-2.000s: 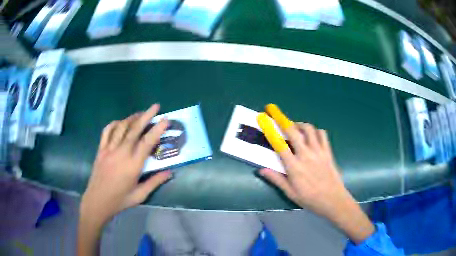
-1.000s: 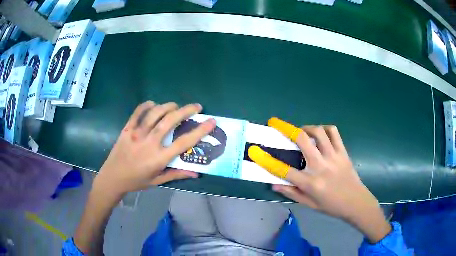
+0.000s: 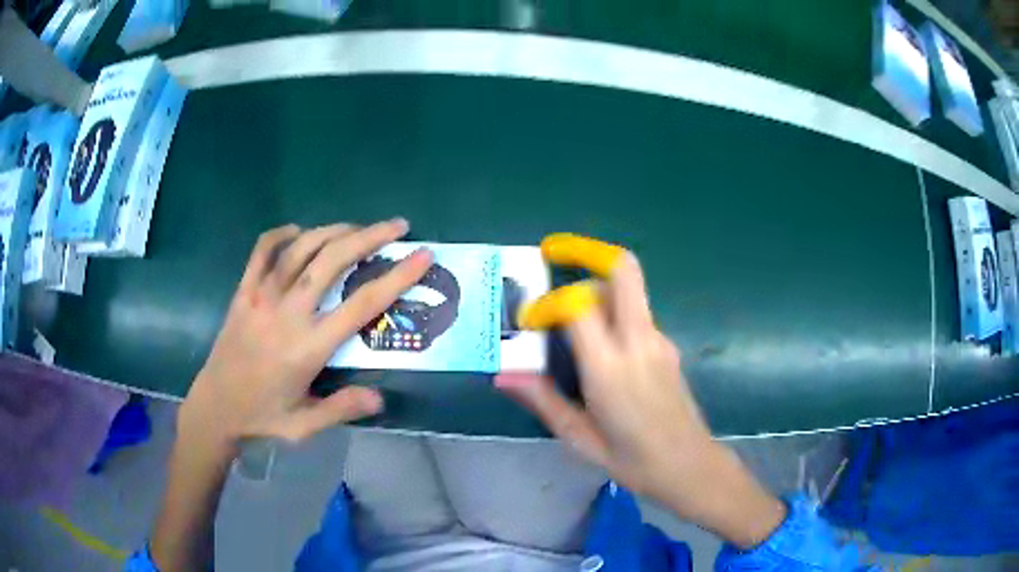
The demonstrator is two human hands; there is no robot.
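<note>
The printed outer sleeve [image 3: 475, 307], light blue and white with a black smartwatch picture, lies flat on the dark green bench. The white inner box [image 3: 525, 355] sits mostly inside the sleeve, with only a short end sticking out at the right and part of a dark strap shape on it. My left hand [image 3: 302, 330] lies over the sleeve's left end and holds it. My right hand [image 3: 609, 358], with yellow-orange finger cots on two fingers, is at the inner box's protruding end, slightly blurred. Its fingers hide part of that end.
Blue-and-white cartons [image 3: 106, 156] stand at the left edge, others [image 3: 975, 268] at the right edge. A white divider rail [image 3: 503, 54] crosses behind the bench, with cartons on the green conveyor [image 3: 715, 34] beyond. Purple and blue clothing shows at the lower left, blue at the lower right.
The inner box was apart from the sleeve, then partly in it, and now only a short end shows. My right hand has moved left toward the sleeve. The view has shifted.
</note>
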